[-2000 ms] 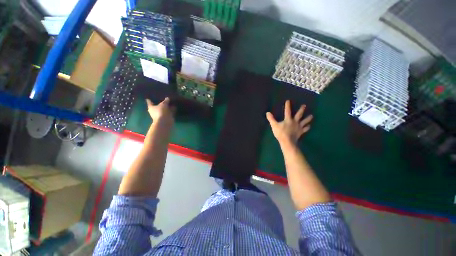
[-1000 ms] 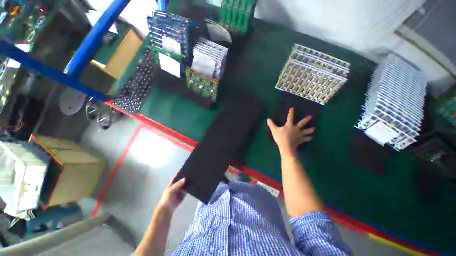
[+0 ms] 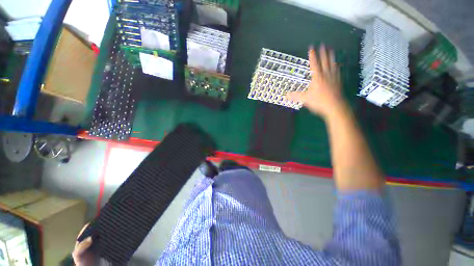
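Observation:
My left hand [image 3: 82, 248] grips the lower end of a long black ribbed board holder [image 3: 153, 189], at the bottom left and partly cut off by the frame. The holder slants up to the right, its far end near the shelf's front edge. My right hand [image 3: 325, 85] is slightly blurred, fingers spread, at the right side of a white-edged batch of circuit boards [image 3: 280, 78]; whether it touches them I cannot tell. The boards stand upright in a black holder [image 3: 273, 127] on the green mat.
Dark blue boards [image 3: 148, 23] and a white batch [image 3: 208, 44] with paper labels stand at the back left. A longer white batch [image 3: 384, 62] stands right. A blue post [image 3: 44, 57], red edge [image 3: 301, 170] and cardboard box [image 3: 57, 223] are also there.
My left hand has gone from the mat to the black holder and drawn it down left off the shelf. My right hand has moved up to the white-edged boards.

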